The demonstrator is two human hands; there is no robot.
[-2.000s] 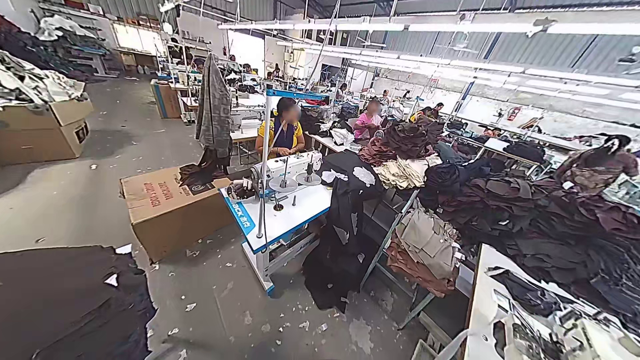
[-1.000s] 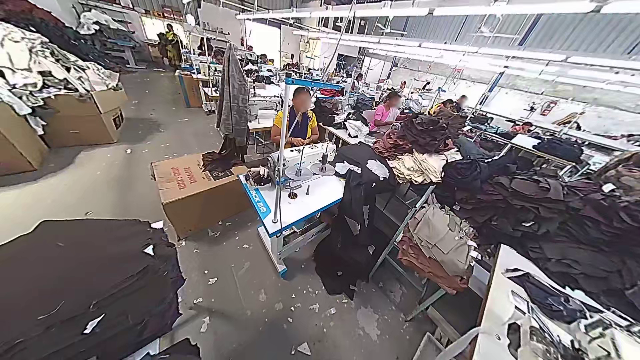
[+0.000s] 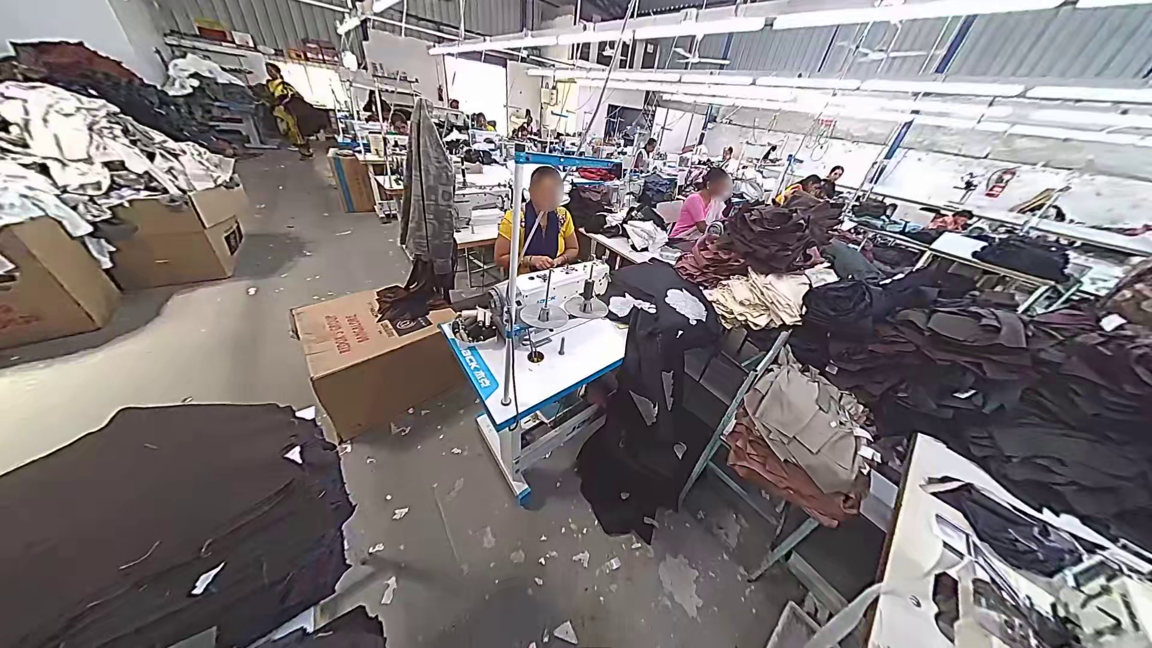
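Neither my left hand nor my right hand is in the frame. Ahead stands a white industrial sewing machine (image 3: 560, 286) on a white table with blue edges (image 3: 576, 354). Black fabric (image 3: 643, 360) with white pieces hangs over the table's right end down to the floor. A person in yellow (image 3: 540, 225) sits behind the machine. Dark brown fabric (image 3: 162, 504) is stacked at the lower left. At the lower right, a white worktable (image 3: 909, 540) holds dark cloth and blurred items.
A cardboard box (image 3: 378, 369) stands left of the sewing table. Beige and rust cloth (image 3: 801, 423) lies on a rack beside heaps of dark garments (image 3: 954, 360). Further boxes (image 3: 175, 236) with white cloth stand at the far left. Scraps litter the floor (image 3: 468, 540).
The view has swung left, bringing more of the cloth-filled boxes and a standing person at the far left into sight. My hands appear in none of the frames.
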